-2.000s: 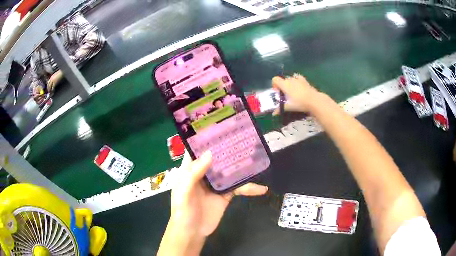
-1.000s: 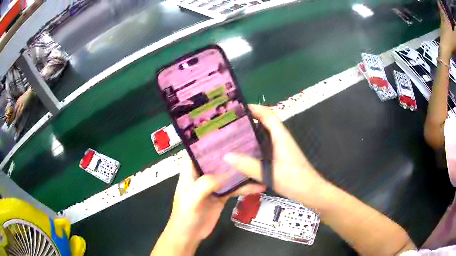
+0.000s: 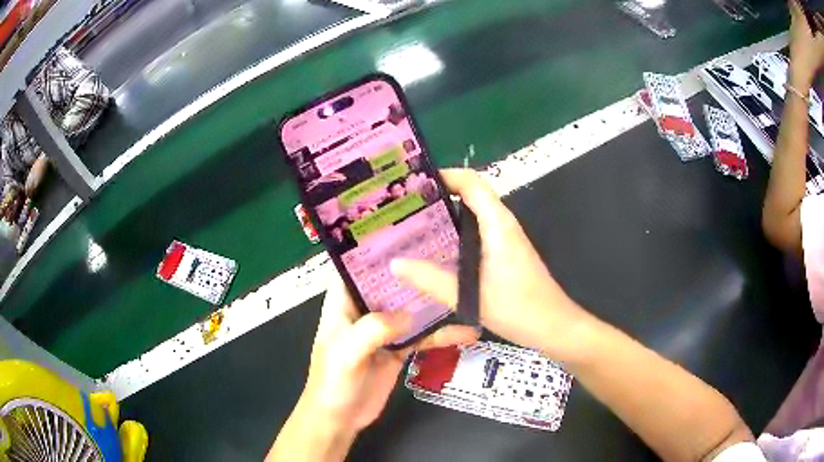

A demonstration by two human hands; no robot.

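Note:
A smartphone (image 3: 379, 194) with a black frame and a lit pink chat screen with green bubbles and a keyboard is held upright, tilted left. My left hand (image 3: 348, 370) grips its lower end, thumb over the lower screen. My right hand (image 3: 506, 271) is at its right side, thumb over the keyboard; a slim black tool (image 3: 469, 271) stands in this hand beside the phone. White board units (image 3: 515, 386) with a red patch lie stacked on the dark bench just below my hands, partly hidden by them.
The green belt (image 3: 542, 99) carries a unit (image 3: 199, 271) at left and another (image 3: 308, 224) mostly behind the phone. A chipped white rail (image 3: 578, 144) edges it. Units (image 3: 673, 117) lie by a tray (image 3: 745, 99) near a person's arm (image 3: 789, 180). A yellow-blue fan (image 3: 54, 415) stands lower left.
My right hand has come from the belt, where it held a unit, to the phone. Units now lie stacked below my hands. The view has shifted right, and another person's arm shows there.

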